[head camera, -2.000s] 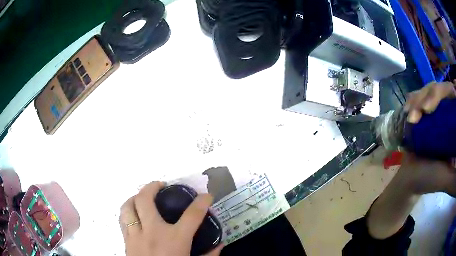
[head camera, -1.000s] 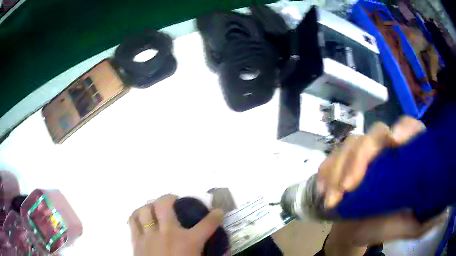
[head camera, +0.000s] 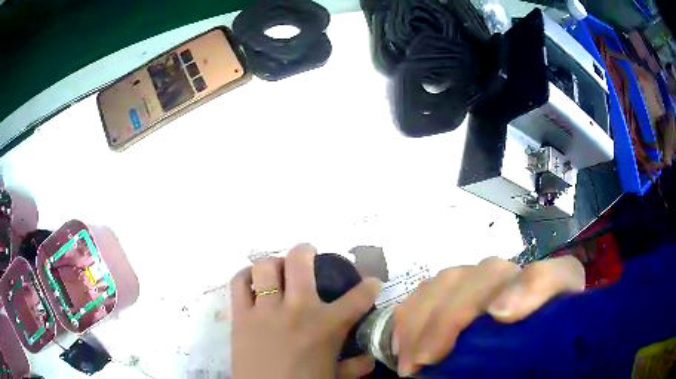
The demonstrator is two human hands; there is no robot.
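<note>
A black cover [head camera: 337, 277] shows between the fingers of my left hand [head camera: 296, 318], which holds it near the table's front edge. The part below the cover is hidden by my hand. My right hand [head camera: 474, 307] is closed around the nose end of the blue electric screwdriver [head camera: 563, 337]. The screwdriver lies slanted from the lower right, and its pale metallic nose meets the right side of the black cover. The bit tip cannot be seen. A printed paper sheet [head camera: 400, 287] lies partly under my hands.
Open pink housings [head camera: 122, 277] with green boards stand at the left, a small black square part [head camera: 85, 356] beside them. A lit smartphone [head camera: 174, 85] and black cover rings [head camera: 285, 55] lie at the back. More stacked rings [head camera: 430, 96], a screw feeder [head camera: 493, 163] and a blue bin [head camera: 619, 111] are right.
My right hand has brought the screwdriver left from the far right, its nose now at the black cover. My left hand still holds the cover. The camera view has shifted.
</note>
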